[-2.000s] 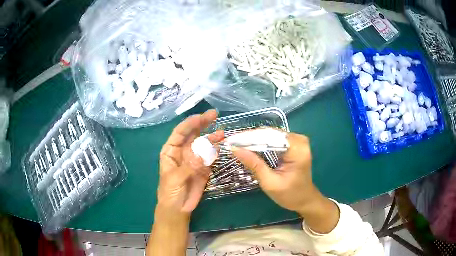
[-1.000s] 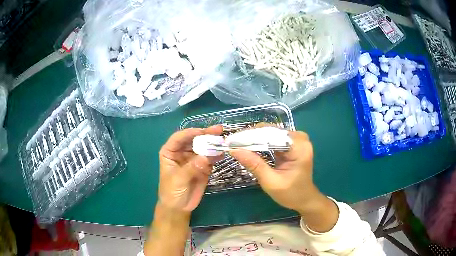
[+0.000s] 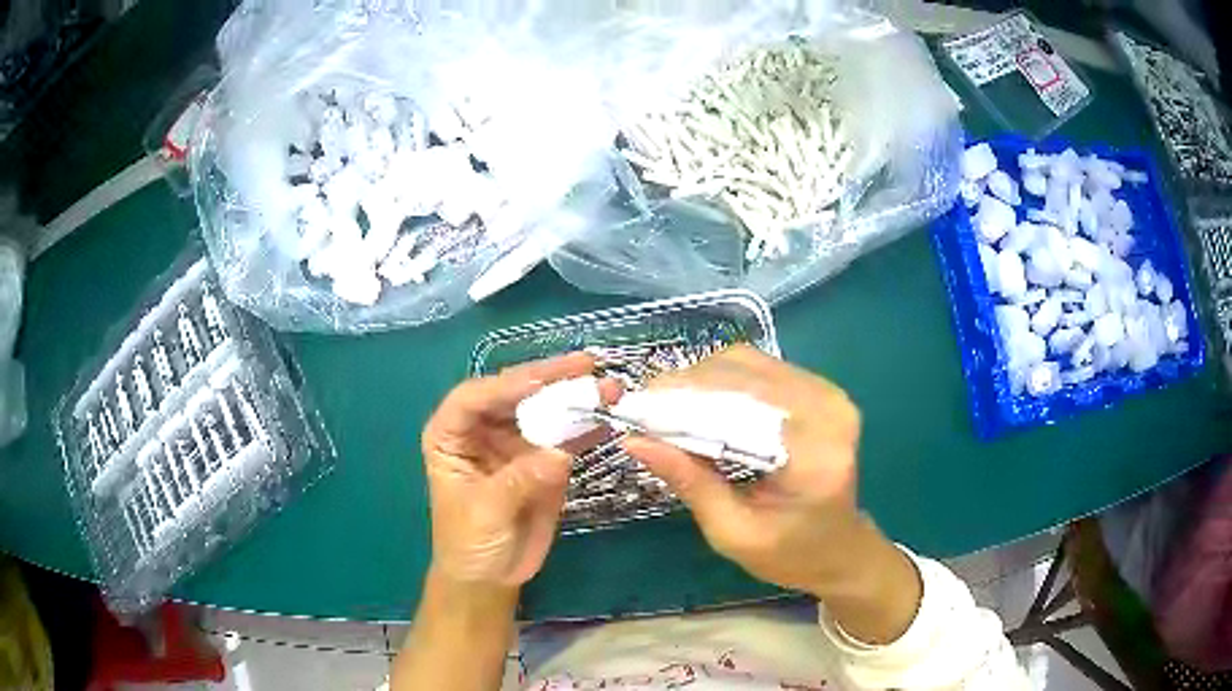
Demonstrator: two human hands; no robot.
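My left hand (image 3: 493, 466) holds a chunky white end piece (image 3: 558, 412) between thumb and fingers. My right hand (image 3: 777, 473) holds a longer white tapered piece (image 3: 716, 413) together with a slim metal rod (image 3: 676, 435). The rod's left end meets the white end piece; how far it goes in cannot be told. Both hands are above the clear rod box (image 3: 493, 354), which holds many loose metal rods (image 3: 624, 483) and is partly hidden by the hands.
A clear blister tray (image 3: 304, 425) with two rows of pieces lies left. Behind are a bag of white caps (image 3: 378, 203) and a bag of slim sticks (image 3: 763, 149). A blue tray (image 3: 993, 409) of white blocks is right. A labelled clear lid (image 3: 1016, 68) lies beyond it.
Two seconds ago the white end piece was tilted apart from the rod; now they meet. Since one second ago, the rod and tapered piece have tilted, their right end lower.
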